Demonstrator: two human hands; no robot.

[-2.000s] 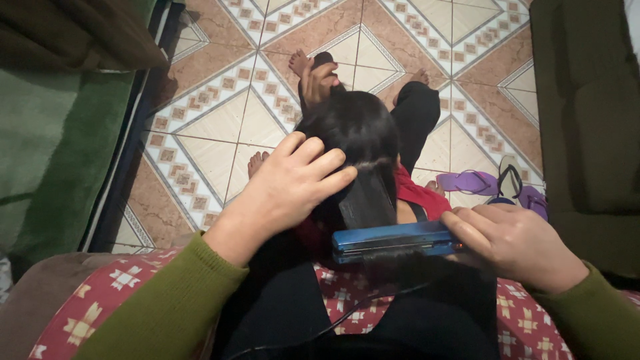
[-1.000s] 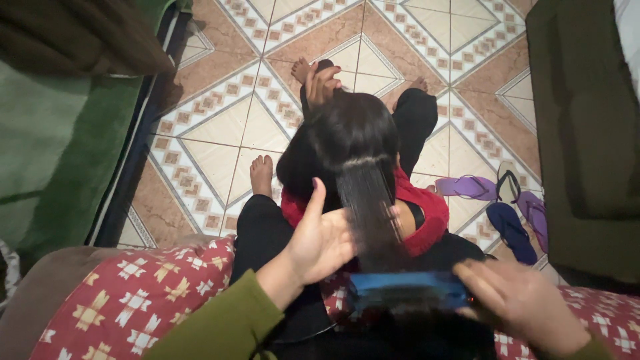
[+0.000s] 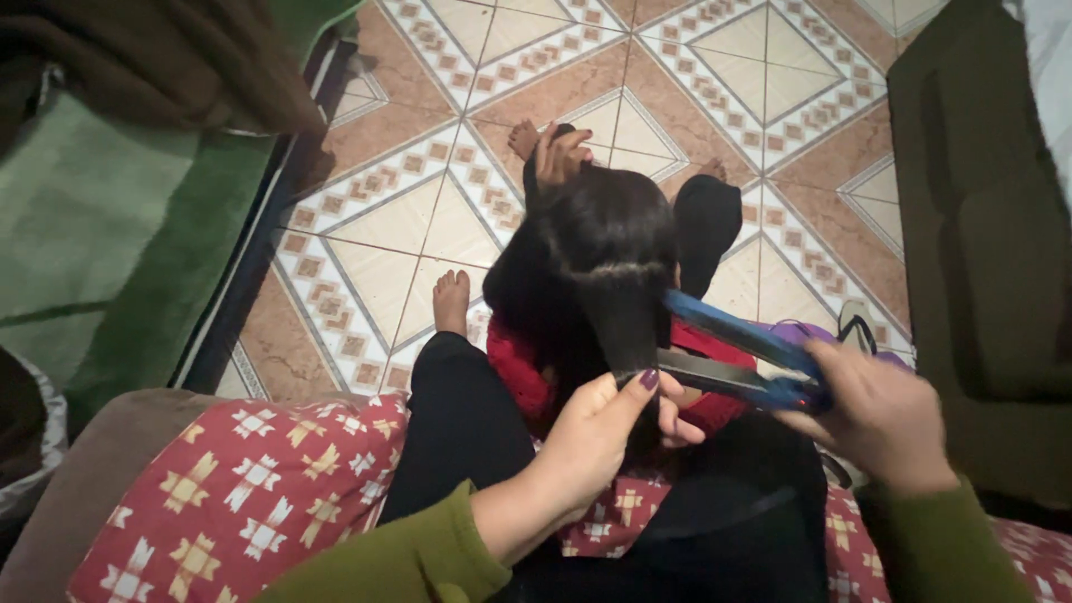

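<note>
A person in a red top sits on the floor in front of me, seen from above, with long dark hair (image 3: 615, 218) parted across the back of the head. My left hand (image 3: 599, 435) pinches a straight section of that hair (image 3: 620, 331) between thumb and fingers. My right hand (image 3: 879, 410) grips a blue hair straightener (image 3: 745, 335) by its hinge end. Its two arms are spread apart, their tips close beside the hair section at its right; whether they touch it I cannot tell.
Purple flip-flops (image 3: 800, 332) and a pale flip-flop (image 3: 856, 325) lie on the patterned tile floor (image 3: 385, 209). A dark brown piece of furniture (image 3: 980, 251) stands at the right, green fabric (image 3: 109, 226) at the left. A red patterned cover (image 3: 251, 494) lies under me.
The straightener, closed low on the hair two seconds ago, is now spread and higher, beside the section. My left hand went from the head to an open palm behind the hair, and now pinches the section.
</note>
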